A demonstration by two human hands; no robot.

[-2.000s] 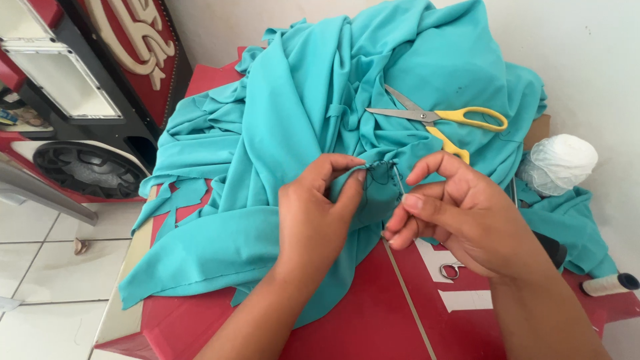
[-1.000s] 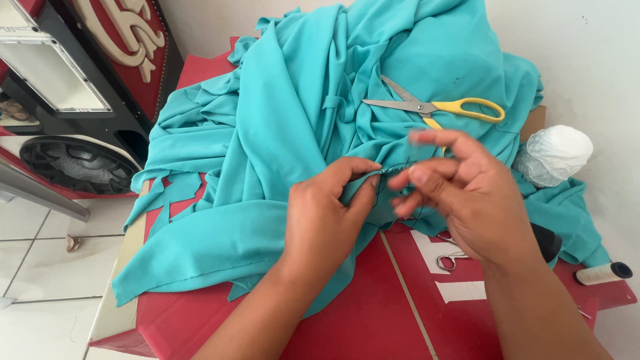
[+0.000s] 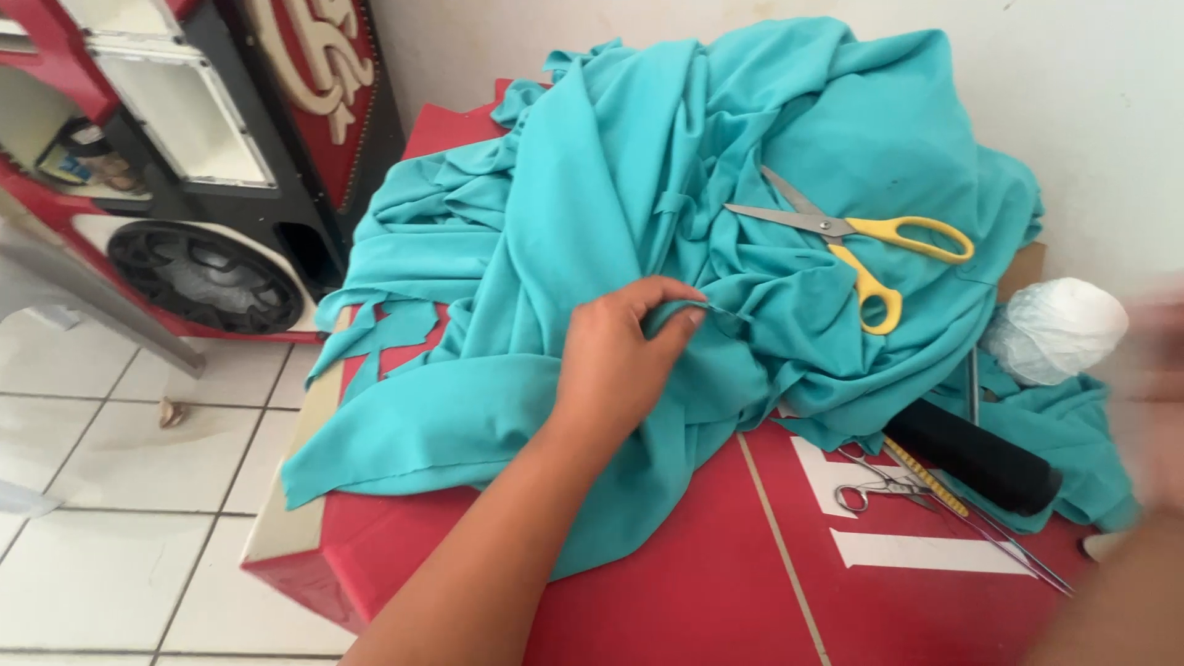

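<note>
Turquoise fabric (image 3: 592, 213) lies heaped over a red table (image 3: 666, 592). My left hand (image 3: 624, 351) pinches a stitched edge of it between thumb and forefinger, near the middle of the view. My right hand (image 3: 1156, 398) is a blur at the right edge, partly out of view; whether it holds a needle or thread cannot be told. Scissors with yellow handles (image 3: 837, 227) lie spread on the cloth, above and to the right of my left hand. Small metal scissors (image 3: 883, 490) rest on the table beside a black cylindrical object (image 3: 971, 458).
A ball of white yarn (image 3: 1054, 328) sits at the right, by the wall. Long thin metal tools (image 3: 1008, 546) and a yellow measuring strip (image 3: 925, 476) lie near the black cylinder. A speaker cabinet (image 3: 203, 277) stands at the left on the tiled floor (image 3: 185, 499).
My right hand has moved away from the fabric edge, out to the far right. My left hand still pinches the fabric.
</note>
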